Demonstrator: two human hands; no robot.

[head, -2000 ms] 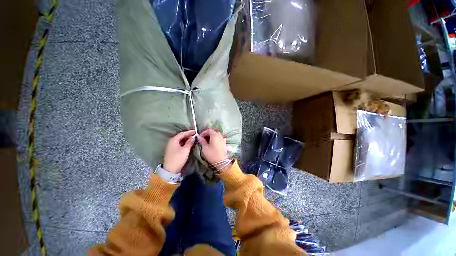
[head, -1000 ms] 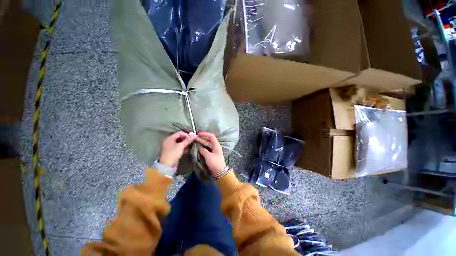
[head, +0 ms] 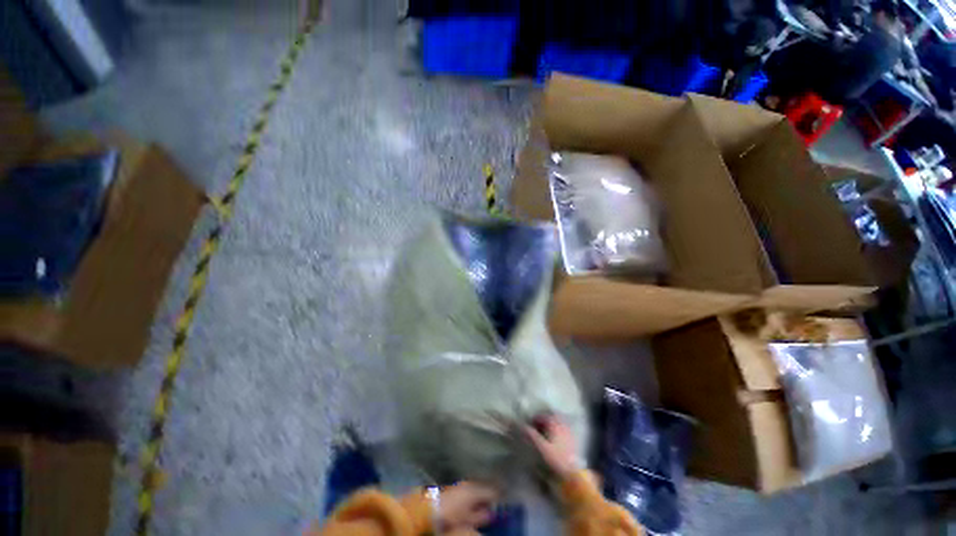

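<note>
The grey-green woven sack (head: 451, 387) is in front of me, blurred, with dark bagged garments (head: 503, 262) showing through its V-shaped opening. A white cord (head: 451, 358) crosses it below the opening. My right hand (head: 556, 442) grips the sack's bunched near end. My left hand (head: 466, 505) is low against the near edge, blurred; its fingers are partly hidden and its hold is unclear. The cord's knot cannot be made out.
Open cartons (head: 629, 304) stand right of the sack, one holding clear poly bags (head: 608, 215). A small dark bundle (head: 639, 455) lies beside them. An open carton (head: 126, 272) stands left beyond floor tape (head: 199, 262). Blue bins (head: 470, 46) are at the back.
The view has tilted up and now takes in more of the floor ahead and the left carton. The hands have moved apart; the left is lower. The sack looks shorter and sits lower in view.
</note>
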